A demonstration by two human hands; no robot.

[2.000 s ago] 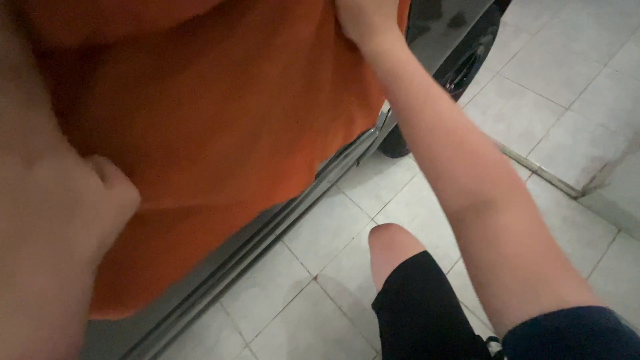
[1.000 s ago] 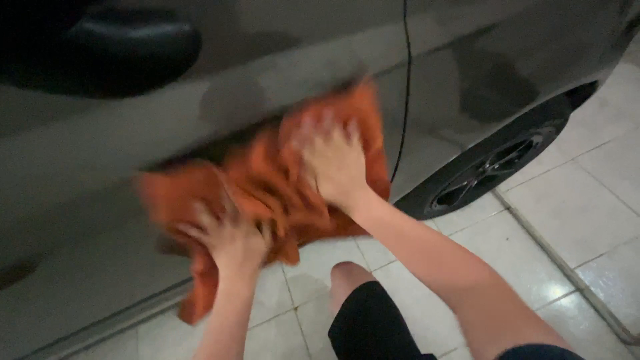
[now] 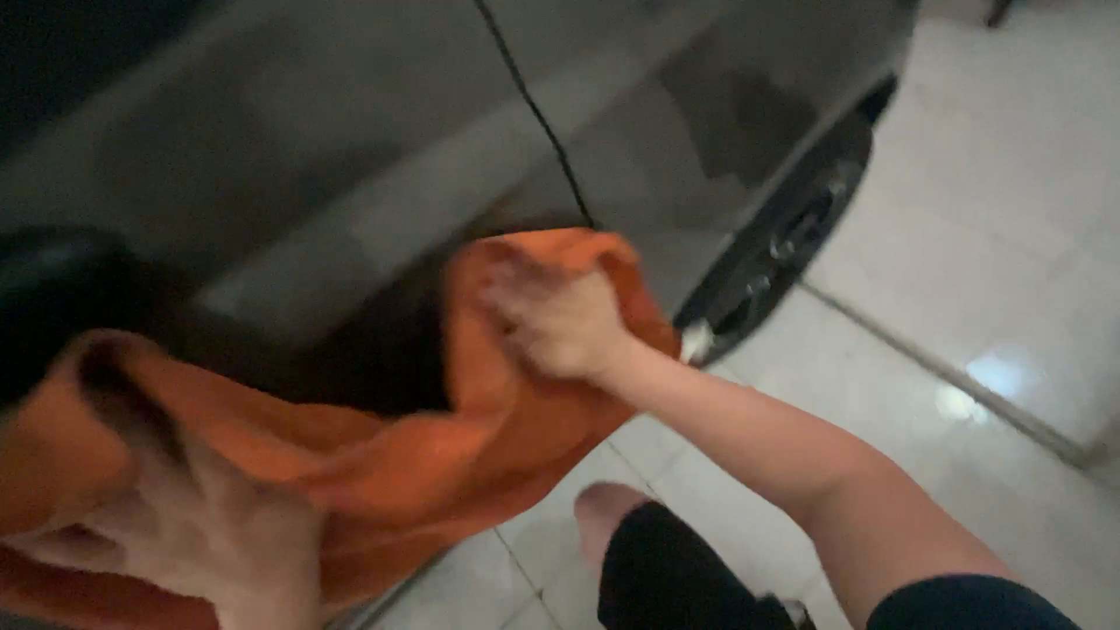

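Observation:
An orange cloth [image 3: 411, 464] stretches across the lower side of a dark grey car [image 3: 350, 175], sagging between my two hands. My right hand [image 3: 560, 319] presses its right part against the car body just below a door seam, with the fingertips blurred over folds of cloth. At the lower left, my left hand [image 3: 192, 525] lies on the cloth with its fingers spread; whether it pinches any cloth cannot be told. The cloth hides the lower edge of the door and most of the sill.
The car's wheel [image 3: 787, 236] stands to the right of my right hand. Pale floor tiles [image 3: 962, 219] extend beside the car, with a dark strip [image 3: 945, 372] running across them. My knee in black shorts [image 3: 665, 560] is close below the cloth.
The cloth, bunched between both hands against the door one second ago, is now spread wider. My hands have moved farther apart. The view has shifted nearer to the car.

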